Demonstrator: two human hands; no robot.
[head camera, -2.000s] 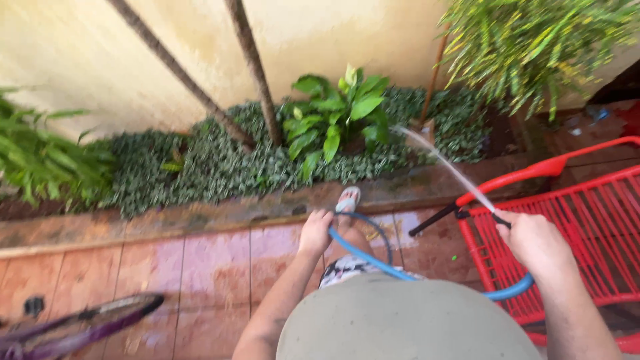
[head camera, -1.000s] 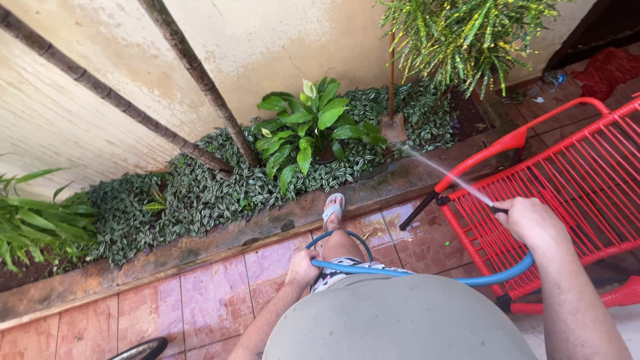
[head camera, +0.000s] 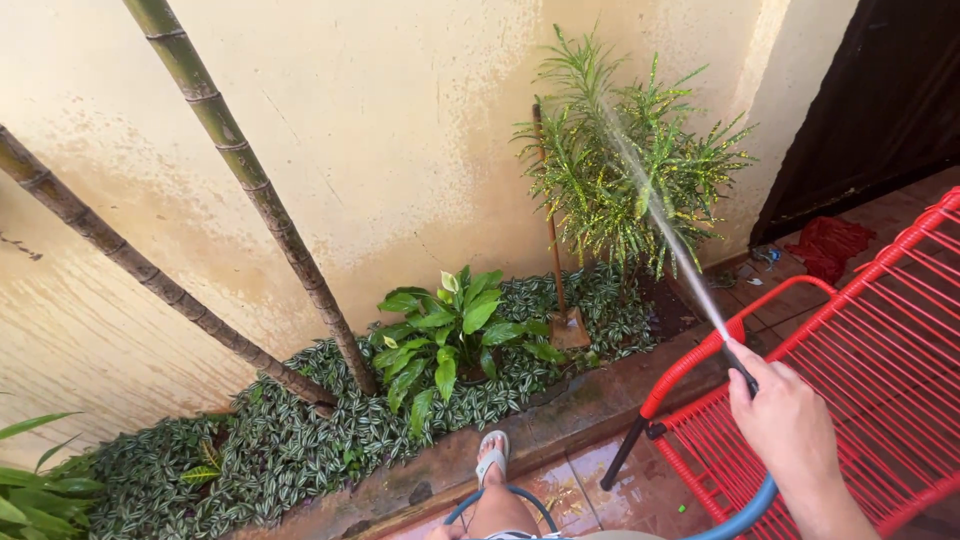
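Note:
My right hand is closed around a black hose nozzle, and a jet of water sprays up and left onto a croton shrub with yellow-spotted leaves. Below that hand, the blue garden hose curves out of view. Only a small part of my left hand shows at the bottom edge, close to a loop of the hose; its grip is cut off by the frame. A peace lily with a white bloom grows left of the shrub.
A red cord chair stands at right. My sandalled foot is on the bed's raised curb. A shovel leans on the wall. Two ringed trunks rise from striped ground cover. A red plastic bag lies near the dark doorway.
The water jet, earlier aimed low toward the shovel blade, now points up into the croton. My left hand has dropped mostly out of the frame. The view has tilted up.

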